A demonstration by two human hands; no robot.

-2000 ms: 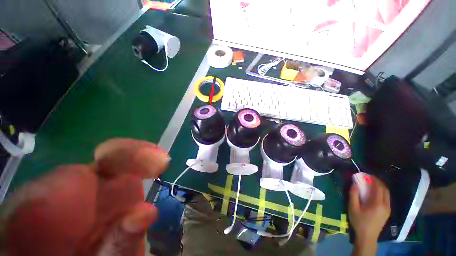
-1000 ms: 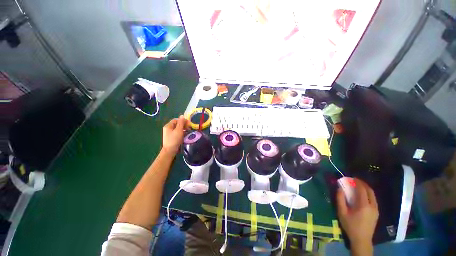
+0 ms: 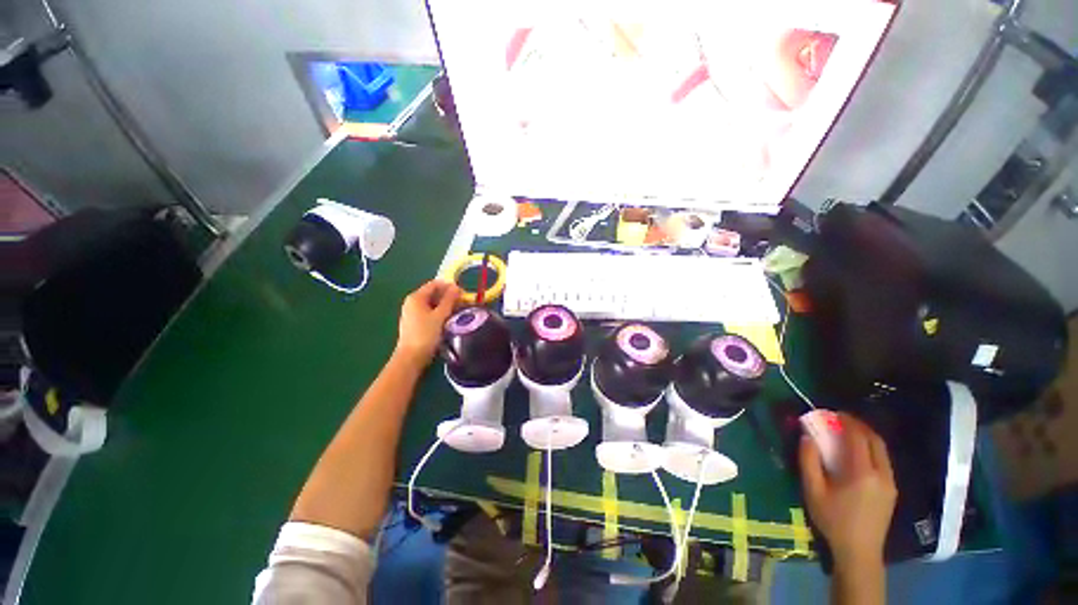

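Observation:
Four security cameras stand in a row, with black heads, pink-purple light rings and white feet: leftmost [image 3: 476,355], second [image 3: 552,355], third [image 3: 629,372], rightmost [image 3: 715,384]. White cables hang from their feet over the bench edge. My right hand [image 3: 854,485] lies over the white computer mouse [image 3: 825,440], right of the row. My left hand [image 3: 426,317] is beside the leftmost camera's head, near the yellow tape roll [image 3: 481,279]. Its fingertips are bunched; whether they touch or hold anything is unclear.
A white keyboard [image 3: 638,287] lies behind the cameras, below a bright monitor [image 3: 650,95]. A loose camera [image 3: 343,231] lies on the green bench at left. A white tape roll [image 3: 493,215] is behind the yellow one. A black bag [image 3: 946,307] is at right. Yellow tape marks the front edge.
My left hand, raised large in front of the view two seconds ago, is now down by the leftmost camera. The view has tilted up. My right hand stays on the mouse.

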